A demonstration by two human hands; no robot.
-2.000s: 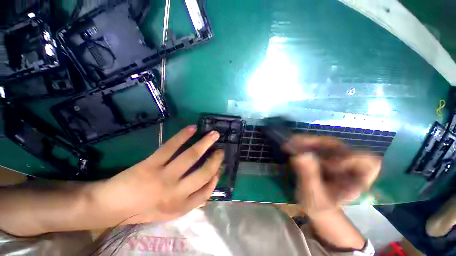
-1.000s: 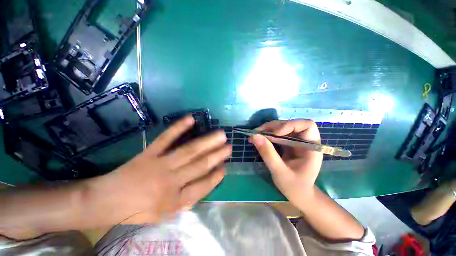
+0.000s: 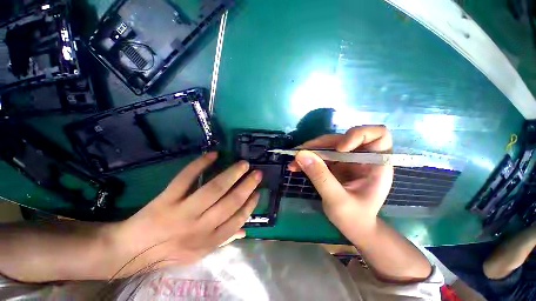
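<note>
A black phone housing [image 3: 267, 176] lies flat on the green bench in front of me, its silver strip at the near end. My left hand [image 3: 203, 203] rests spread over the housing's left side, fingertips on it. My right hand [image 3: 347, 170] holds silver tweezers [image 3: 364, 157] between thumb and fingers, the tips pointing left over the upper part of the housing. Whether the tips hold a pad cannot be told. The grid of black adhesive pads [image 3: 420, 187] lies flat right of the housing, partly hidden by my right hand.
Several black housings [image 3: 144, 132] lie loosely on the green bench [image 3: 264, 70] at left. Another stack of housings [image 3: 499, 188] is at far right. A white rail [image 3: 470, 44] curves across the upper right. Another person's arm [image 3: 514, 256] shows at lower right.
My right hand has brought the tweezers from over the pad grid left to the housing. My left hand's fingers now lie lower on the housing, uncovering its upper part. The camera view has shifted slightly.
</note>
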